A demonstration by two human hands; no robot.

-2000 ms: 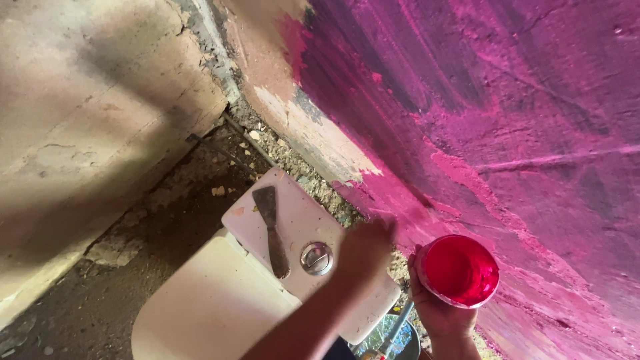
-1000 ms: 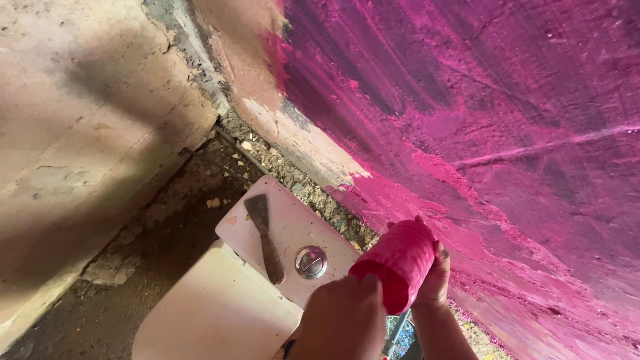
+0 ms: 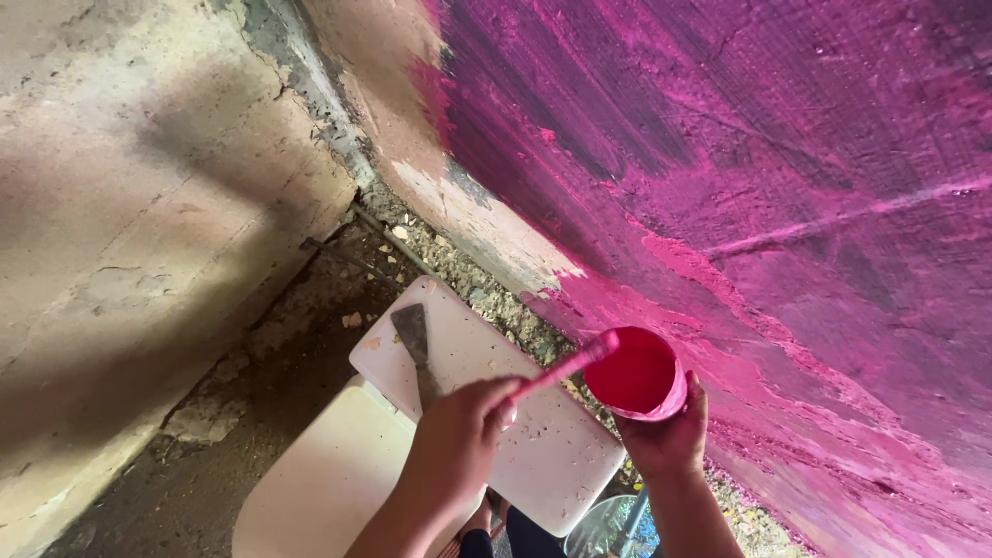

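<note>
My left hand (image 3: pixel 469 422) grips a pink-coated paintbrush (image 3: pixel 562 368) by its handle; the brush's head is at the left rim of a cup of pink paint (image 3: pixel 635 376). My right hand (image 3: pixel 670 434) holds that cup from below and from its right side, with the mouth tilted towards me. Beneath my left hand, a scraper (image 3: pixel 413 333) with a broad dark blade lies on the white toilet tank lid (image 3: pixel 542 457), its handle partly hidden. Pink and purple paint covers much of the rough wall (image 3: pixel 736 194) beside the cup.
A closed toilet seat lid (image 3: pixel 318 473) adjoins the tank. Bare, stained wall (image 3: pixel 155 194) rises at the left. Rubble (image 3: pixel 480 298) and a thin pipe (image 3: pixel 395 240) lie along the wall's base. A clear container (image 3: pixel 608 523) stands below the cup, partly hidden by my right arm.
The cup was tipped steeply over one second ago, with my left hand at its mouth; now its opening faces up towards me. The brush now shows plainly in my left hand.
</note>
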